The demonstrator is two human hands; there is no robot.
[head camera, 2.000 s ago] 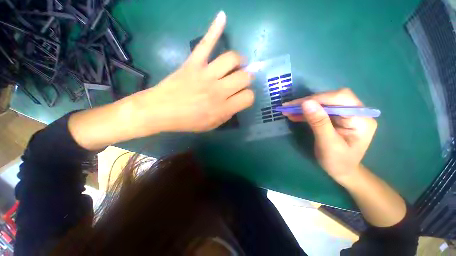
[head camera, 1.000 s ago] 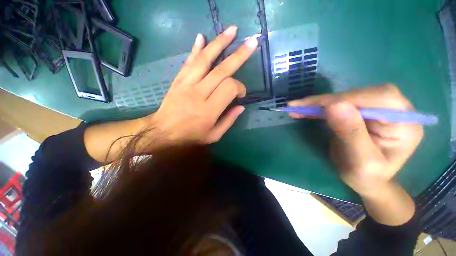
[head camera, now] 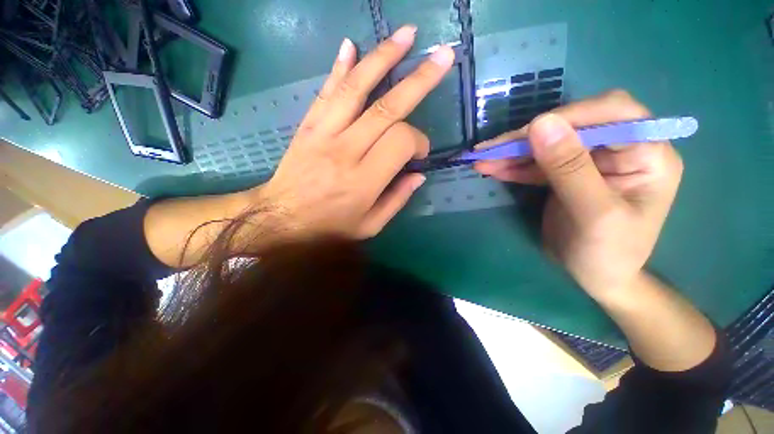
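Note:
A thin black frame (head camera: 468, 89) lies on the clear liner sheet (head camera: 519, 49). My left hand (head camera: 356, 140) is spread over the frame's left side and lower end, fingertips on it, pressing it flat. My right hand (head camera: 594, 186) holds blue-purple tweezers (head camera: 619, 133). Their tip is at the frame's lower bar; whether a piece is between the tips cannot be told. Rows of small black adhesive pads (head camera: 536, 95) show on the liner just right of the frame, partly hidden by my right fingers. The liner's emptied part (head camera: 242, 142), with pale slot marks, shows left of my left hand.
A heap of black frames (head camera: 76, 51) lies at the upper left on the green mat (head camera: 475, 254). Dark stacked items (head camera: 751, 347) stand at the right edge. Red items (head camera: 21, 318) and cardboard (head camera: 34, 188) are beyond the mat's left edge. Hair covers the lower middle.
Since two seconds ago, my left hand has brought the frame onto the liner and flattened out. In the last second, the tweezers' tip moved up and right onto the frame's lower bar.

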